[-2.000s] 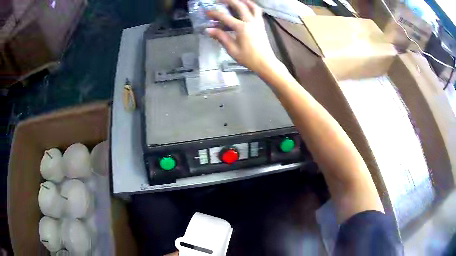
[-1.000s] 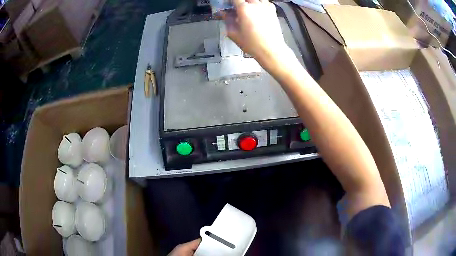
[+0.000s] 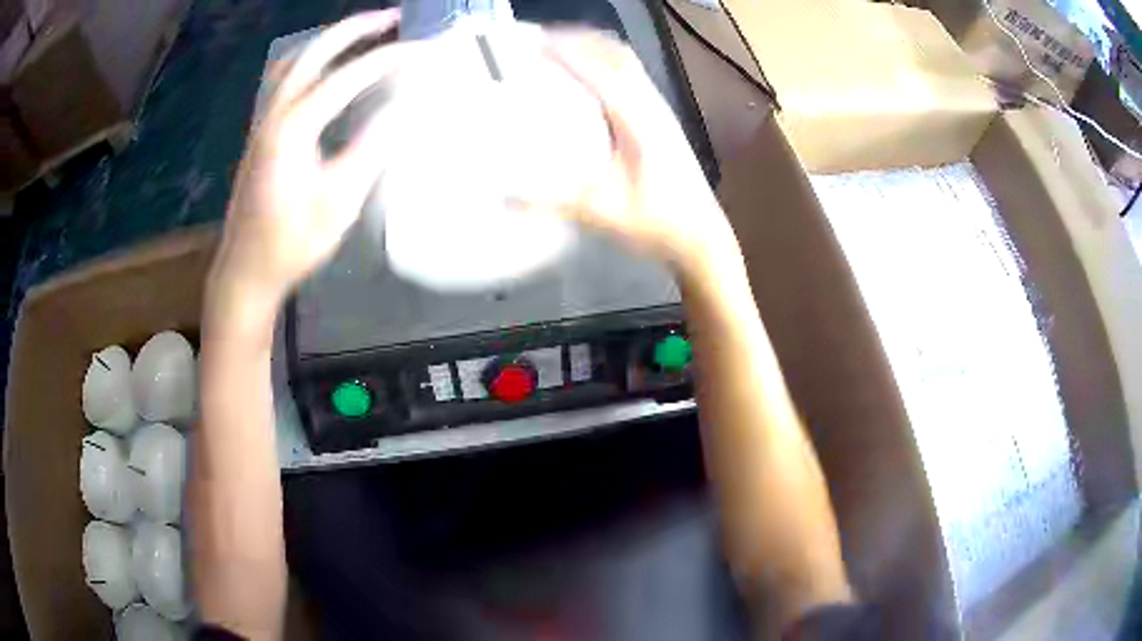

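Observation:
A white plastic housing [image 3: 482,163], blurred and overexposed, is held between my two hands above the machine bed [image 3: 413,313], below the press head [image 3: 453,13]. Its thin dark slot shows at the top. My left hand [image 3: 301,163] is curved round its left side. My right hand [image 3: 620,150] is on its right side, fingers partly across its front. The holding fixture is hidden behind the housing and hands. Whether the housing touches the fixture I cannot tell.
The black front panel has two green buttons [image 3: 352,398] and a red stop button [image 3: 511,382]. A housings carton [image 3: 75,294] with white shells stands at left. A right carton [image 3: 877,132] holds packed whitish sheets. More cartons [image 3: 63,94] stand at upper left.
My left hand has come up from the lower edge with the white housing to the middle of the bed. My right hand has moved down from the press head onto the housing. The view has shifted.

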